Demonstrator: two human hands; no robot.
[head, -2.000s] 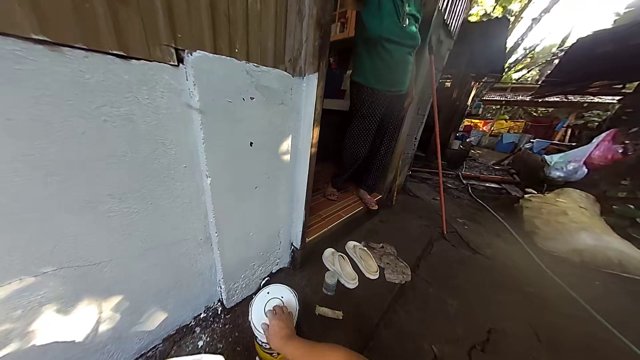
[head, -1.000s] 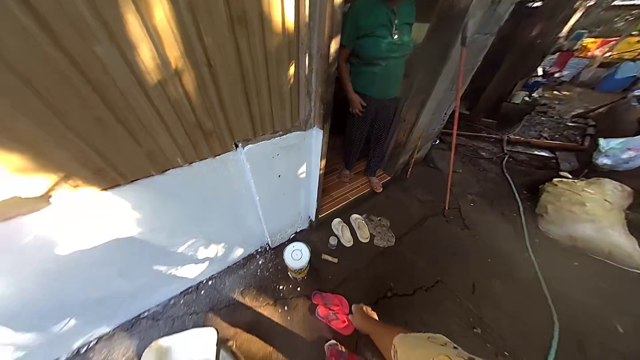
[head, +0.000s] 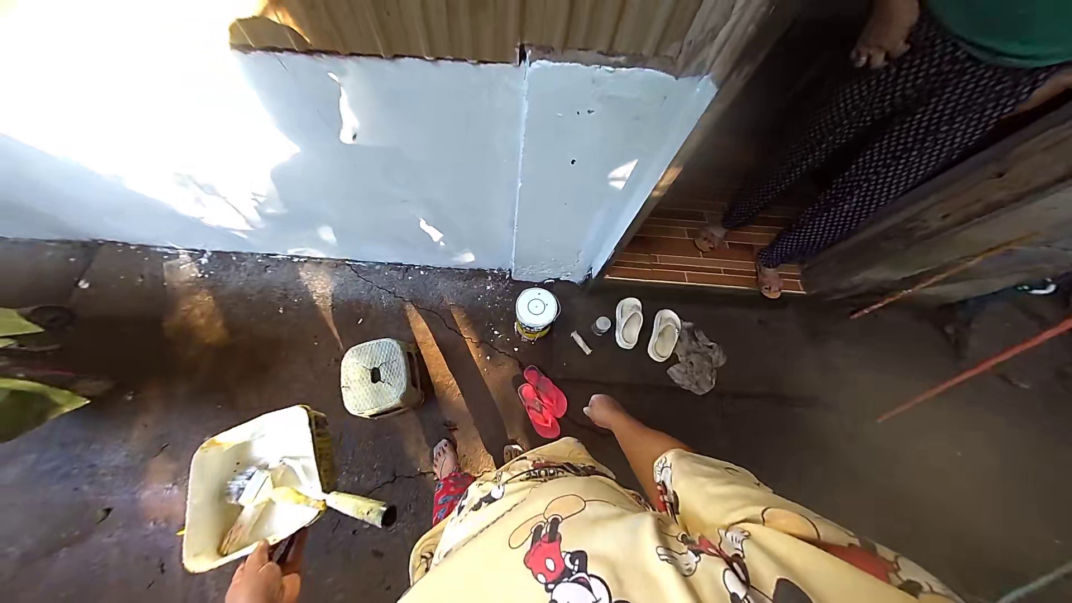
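My left hand (head: 266, 578) grips the near edge of a cut plastic container (head: 205, 502), streaked with white and yellow paint. A paint brush with white bristles and a pale, paint-stained handle (head: 358, 507) lies in it, the handle sticking out to the right. My right hand (head: 601, 410) hangs beside a pair of red flip-flops (head: 543, 402), holding nothing that I can see; its fingers look curled. Beyond it stands a lidded paint bucket (head: 537, 310) at the foot of the white-painted wall (head: 419, 167).
A plastic stool (head: 375, 378) stands between the container and the bucket. White clogs (head: 629, 323), a small clear cup (head: 601, 325) and a crumpled rag (head: 697, 358) lie near the tiled doorway (head: 670, 251), where a person (head: 871, 167) stands. A red pole (head: 976, 371) leans at the right.
My right hand has left the bucket lid, where it rested two seconds ago. My left hand and the container with the brush have come into view. The view has tilted down.
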